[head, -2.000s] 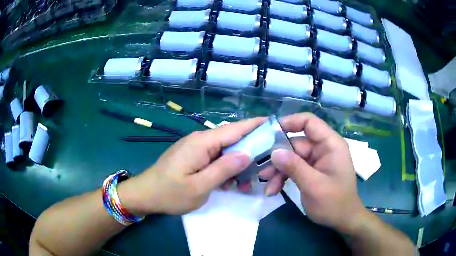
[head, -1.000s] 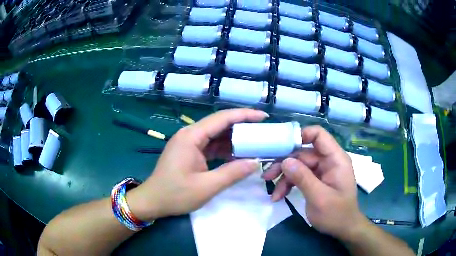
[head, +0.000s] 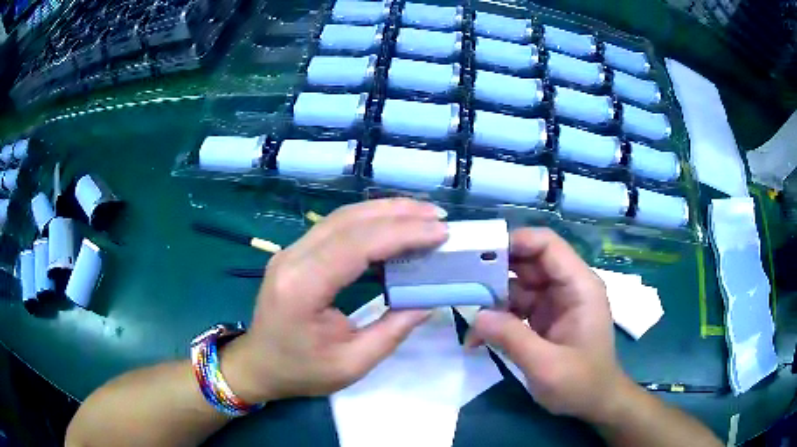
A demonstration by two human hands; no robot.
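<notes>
A device housing point(head: 450, 271) is held up in front of me, showing a grey face with a small dark slot at its right and a pale rounded edge. My left hand point(head: 336, 292) grips its left part, fingers on top and thumb below. My right hand point(head: 546, 319) is at its right end, fingers behind the end and thumb near the lower corner. A white wipe point(head: 398, 393) hangs or lies below the hands; whether the right hand holds part of it I cannot tell.
A clear blister tray point(head: 188, 170) with rows of white housings lies beyond my hands. Loose housings point(head: 61, 244) stand at the left. Black sticks with pale bands point(head: 264, 245) lie left of my hands. Folded white wipes point(head: 631, 301) and a wavy white strip point(head: 743, 292) lie right.
The housing has been turned between my hands, from its plain white side to the grey face with the slot. My left fingers have moved over its top. The camera view has shifted slightly.
</notes>
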